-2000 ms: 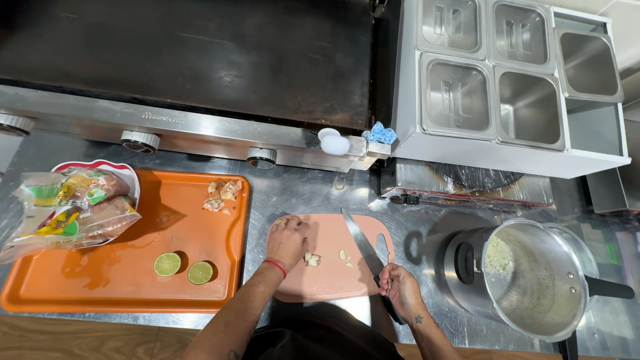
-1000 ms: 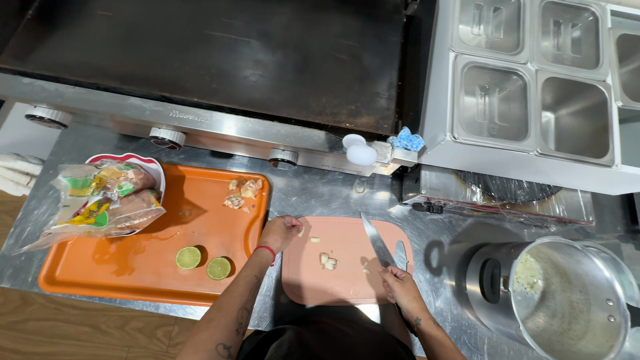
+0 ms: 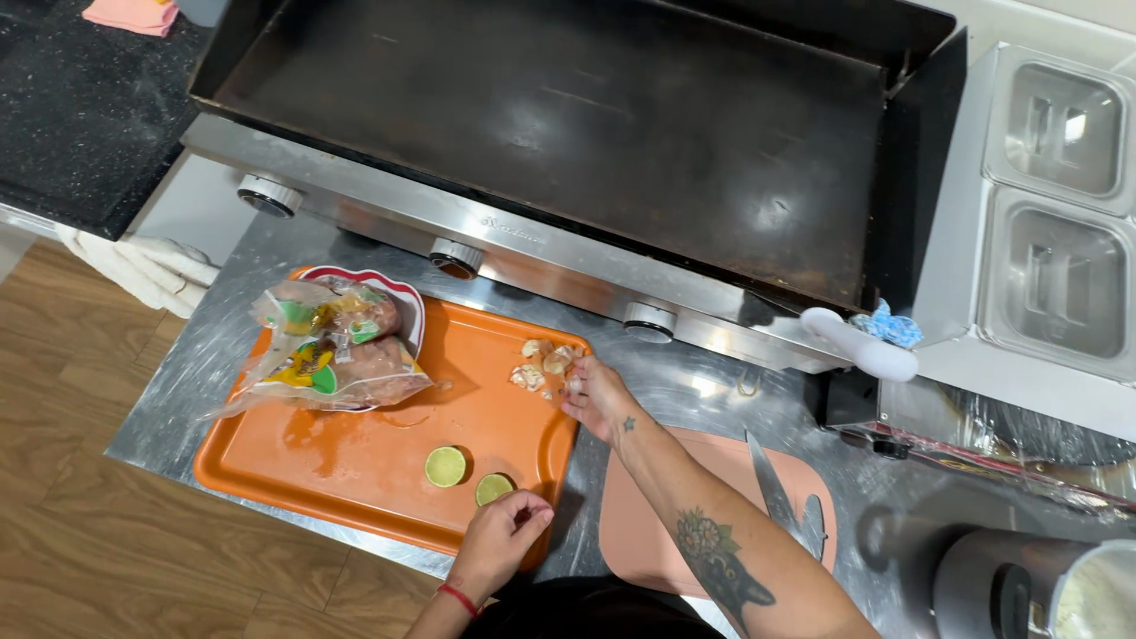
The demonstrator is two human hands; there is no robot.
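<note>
My right hand [image 3: 596, 399] reaches over the upper right corner of the orange tray [image 3: 568, 444], a small pale piece like garlic at its fingertips, beside papery garlic peels [image 3: 543, 359]. Curled fingers close my left hand [image 3: 510, 528] at the tray's lower edge, next to a cut lime half [image 3: 493, 488]; nothing shows in it. Another lime half [image 3: 445, 467] lies left of it. A knife [image 3: 772, 484] rests on the pink cutting board [image 3: 639, 541], partly behind my right forearm, which may hide pieces there.
Plastic packaging with raw meat [image 3: 355, 355] sits in a red-rimmed bowl [image 3: 410, 306] on the tray. A griddle [image 3: 550, 133] with knobs runs behind. At right are steel containers [image 3: 1056, 275], a white-handled object [image 3: 861, 346] and a metal pot [image 3: 967, 577].
My right hand has let go of the knife and moved left across to the peels. My left hand has left the board for the tray's lower edge. The view has shifted left.
</note>
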